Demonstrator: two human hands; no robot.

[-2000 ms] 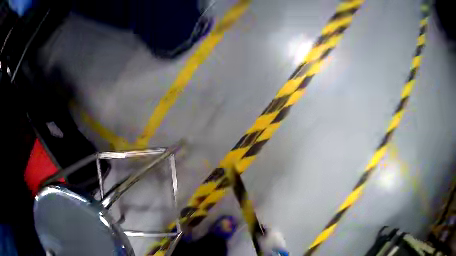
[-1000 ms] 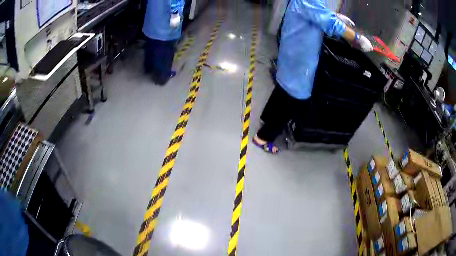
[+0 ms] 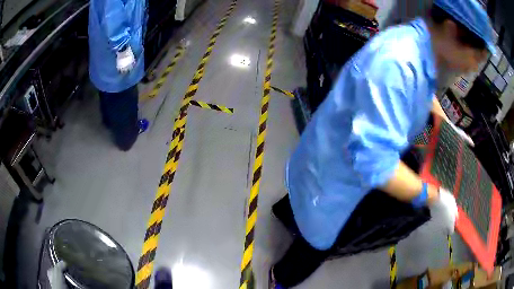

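Neither of my hands can be made out. A round stool with a shiny dark seat stands at the lower left; a pale blurred patch at its left edge is too unclear to name. Close on the right, a person in a blue smock and cap leans over a black bin. Their white-gloved hands hold a tilted red liner sheet bearing rows of dark green PCB panels.
A second person in a blue smock stands at the upper left beside dark equipment. Black bins stand at the upper centre-right. Yellow-black tape runs along the grey floor. Cardboard boxes lie at the bottom right. A dark purple shape shows at the bottom edge.
The near person appears much closer and larger, now with the red sheet and green panels in both hands. The second person appears nearer and further left. More of the stool shows.
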